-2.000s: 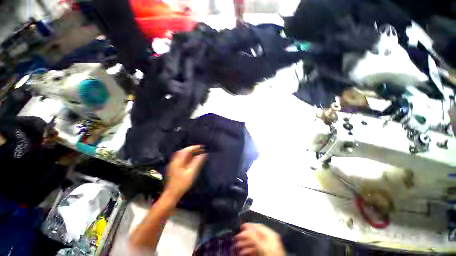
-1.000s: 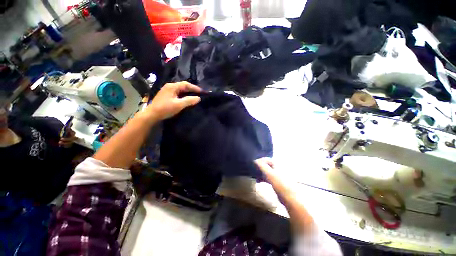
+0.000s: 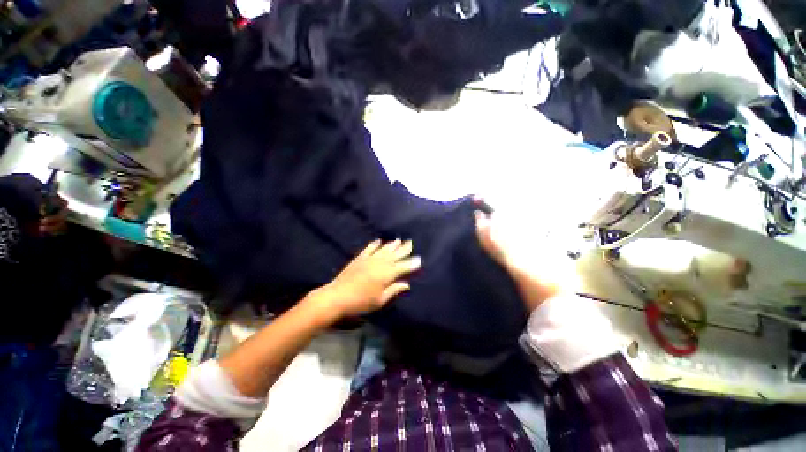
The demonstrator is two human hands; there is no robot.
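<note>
A large dark navy garment (image 3: pixel 300 177) lies over the table's front edge and hangs onto the lap. My left hand (image 3: pixel 376 275) lies flat on top of it, fingers spread. My right hand (image 3: pixel 482 226) is at the garment's right edge; the fingers are bright and partly washed out, with a fingertip at the cloth's corner. Whether it pinches the cloth is hard to tell. The white sewing machine (image 3: pixel 720 225) stands at the right, with no cloth seen under its needle area. Scissors with a red and a yellow loop (image 3: pixel 672 331) lie on its bed.
More dark cloth is heaped at the back. A tan tape roll (image 3: pixel 648 122) and a white bag (image 3: pixel 698 66) are behind the machine. A neighbouring machine with a teal wheel (image 3: pixel 125 113) and part of a person (image 3: pixel 26 229) are at left. A plastic bag (image 3: pixel 137 340) sits in a basket below.
The garment is now spread wider, towards the lap and right. My left hand has moved from its upper edge down onto its surface. My right hand has moved up. The view has shifted.
</note>
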